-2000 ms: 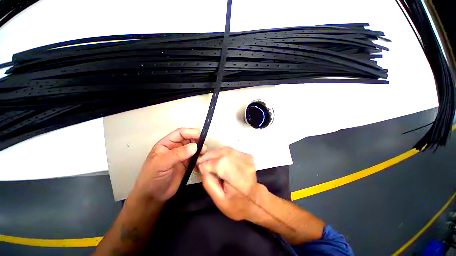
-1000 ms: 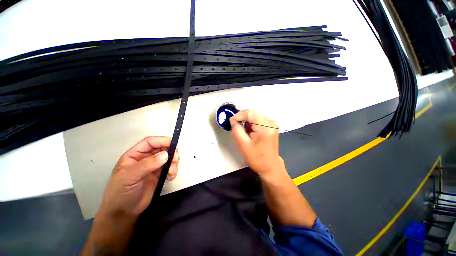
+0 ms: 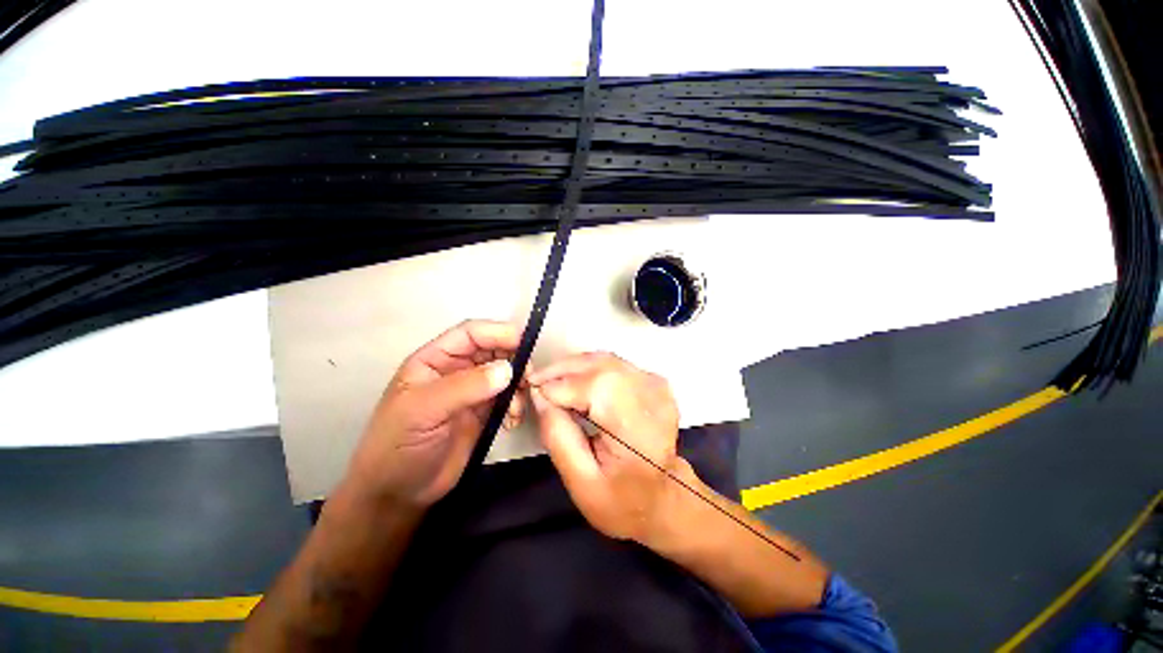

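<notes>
My left hand (image 3: 440, 408) is shut on a long narrow black strap (image 3: 557, 255), pinched between thumb and fingers. The strap runs up across the pile, and its lower end is lost against the dark cloth. My right hand (image 3: 612, 440) pinches a very thin dark applicator (image 3: 727, 513), whose tail points back over the wrist. The right fingertips are close beside the strap at the left fingers; whether the tip touches a hole is hidden. The round paint pot (image 3: 668, 291) stands right of the strap, with dark shiny liquid inside.
A wide pile of black punched straps (image 3: 383, 160) lies across the white table (image 3: 880, 281) beyond my hands. A beige board (image 3: 370, 344) lies under the hands and pot. A hanging strap bundle (image 3: 1133, 217) drapes over the table edge at right. Dark cloth (image 3: 548, 574) covers my lap.
My right hand has moved from the paint pot back left to the strap, beside my left fingers. My left hand still holds the strap. The camera view has shifted, too.
</notes>
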